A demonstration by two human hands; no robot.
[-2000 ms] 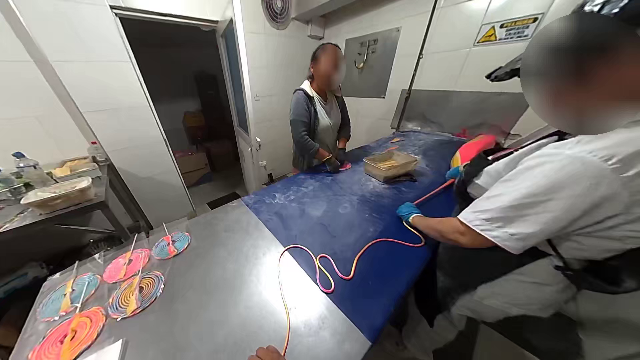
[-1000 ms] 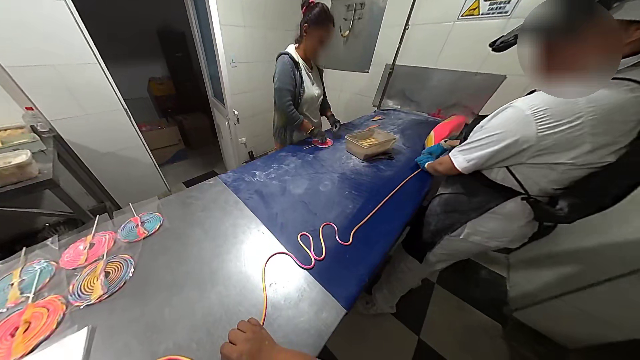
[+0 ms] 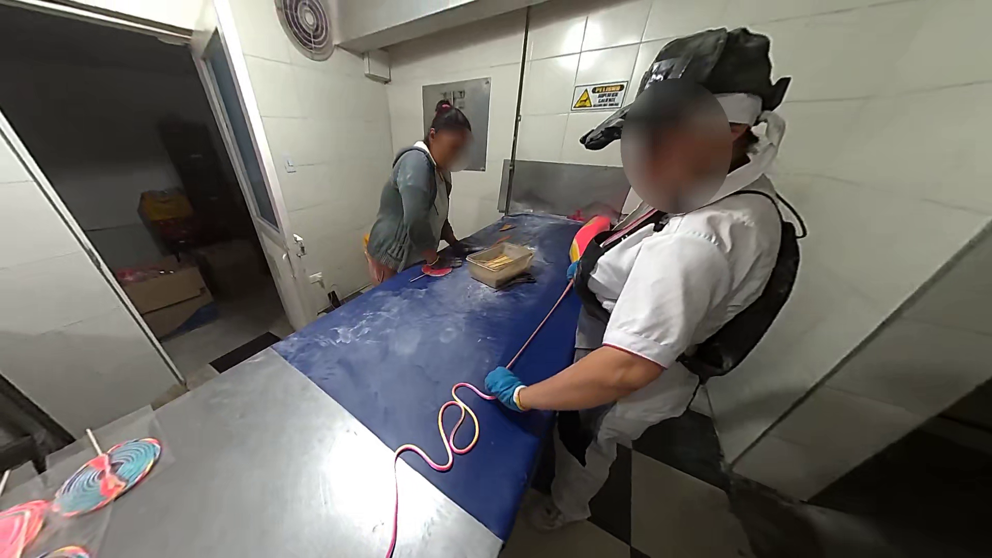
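Note:
Neither my left hand nor my right hand shows in the head view. A thin pink and yellow candy rope runs in loose curves from the bottom edge over the metal tabletop and blue mat. A co-worker's blue-gloved hand grips it, and from there it stretches straight back to their other glove, beside a thick pink and yellow candy mass. At lower left lie spiral lollipops; the nearest whole one, a blue and pink lollipop, has a white stick and rests on clear film.
A second person leans over a flat pink lollipop at the table's far left edge. A plastic tub of sticks stands on the blue mat. The co-worker in white stands along the right side.
The hand seen at the bottom edge one second ago is out of view. The co-worker's gloved hand has come nearer along the rope. The view has swung right.

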